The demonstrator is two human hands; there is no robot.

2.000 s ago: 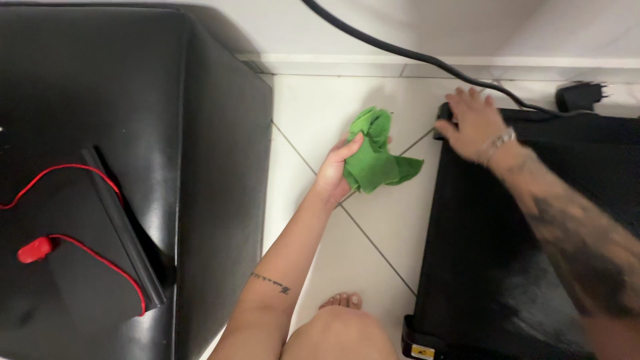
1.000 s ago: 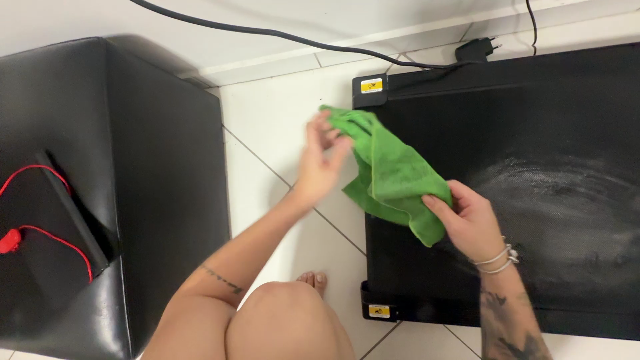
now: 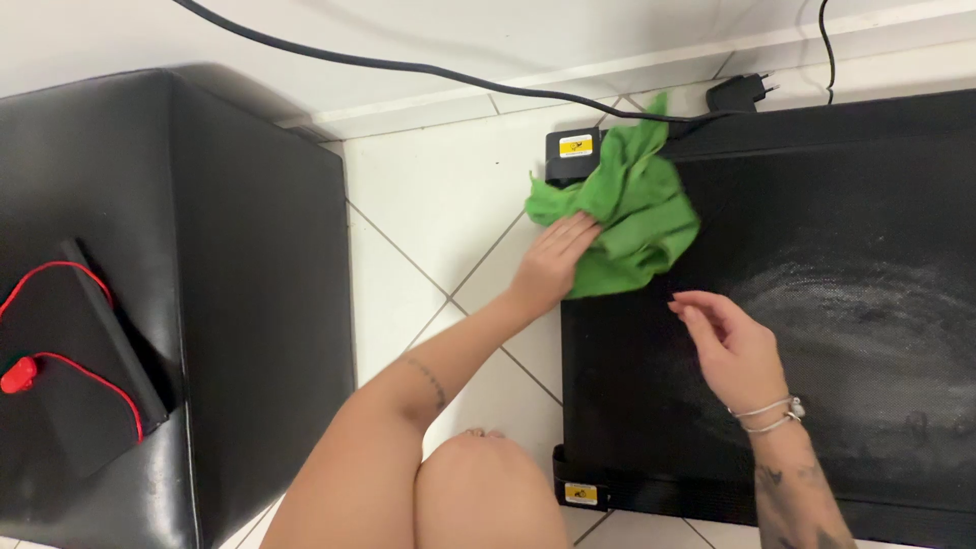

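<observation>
A crumpled green cloth lies over the upper left corner of a black treadmill-like flat machine, whose dark mesh surface bears a pale dusty smear. My left hand presses on the cloth's left part with its fingers on top; whether they grip it is unclear. To the right and a little lower, my right hand hovers over the dark surface, holding nothing, thumb and fingers curved and slightly apart.
A black padded ottoman stands at the left, with a black bar and a red cord with a red clip on it. A black cable crosses above, near a plug adapter by the wall. White floor tiles lie between.
The green cloth, held between both hands one second ago, is now spread over the machine's corner under my left hand. My right hand has let go of it.
</observation>
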